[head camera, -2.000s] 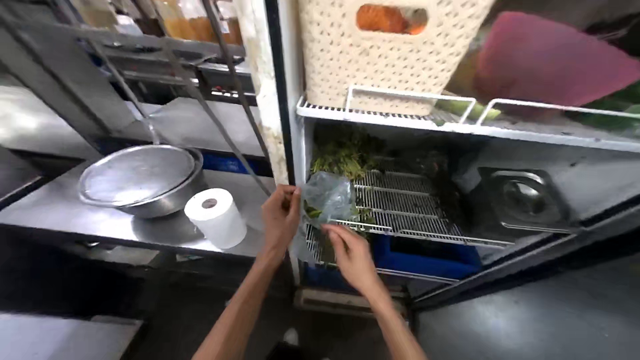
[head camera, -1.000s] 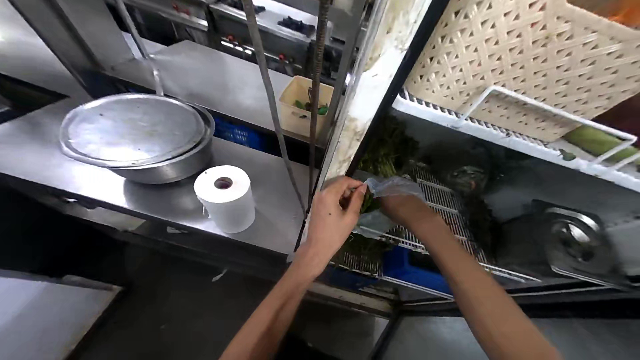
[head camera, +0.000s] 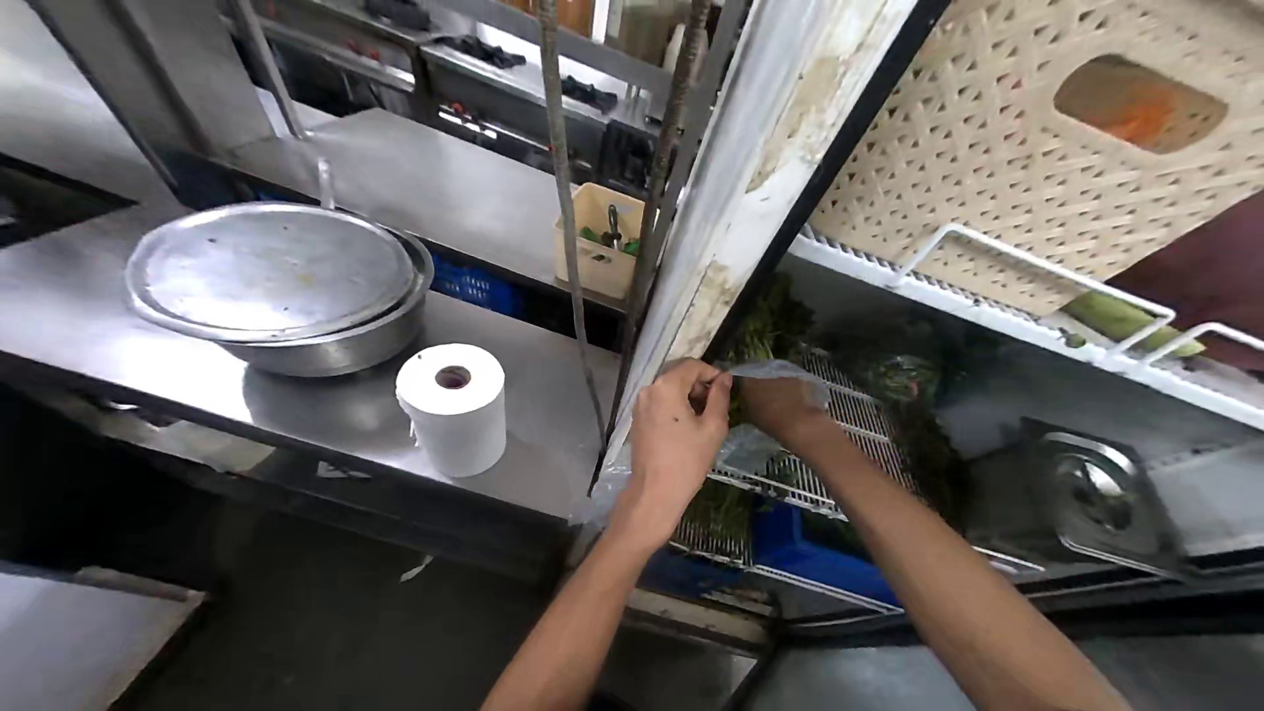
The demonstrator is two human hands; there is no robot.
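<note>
My left hand [head camera: 681,425] pinches the edge of a clear plastic bag [head camera: 746,449] beside the white, chipped door frame of a refrigerator. My right hand [head camera: 775,400] reaches into the bag, its fingers hidden by plastic, so whether they hold anything does not show. Behind the hands, leafy green herbs [head camera: 770,321] lie on a white wire shelf [head camera: 854,410]. More greens lie below the bag and along the shelf's right part.
A paper roll [head camera: 454,410] and a lidded metal pot [head camera: 276,276] stand on the steel counter at left. A beige woven-pattern basket [head camera: 987,148] occupies the upper shelf. A blue crate [head camera: 820,558] sits lower, and a lidded steel container [head camera: 1096,494] stands at right.
My right hand has moved from outside the bag into it. My left hand still pinches the bag's edge. The view has swung left.
</note>
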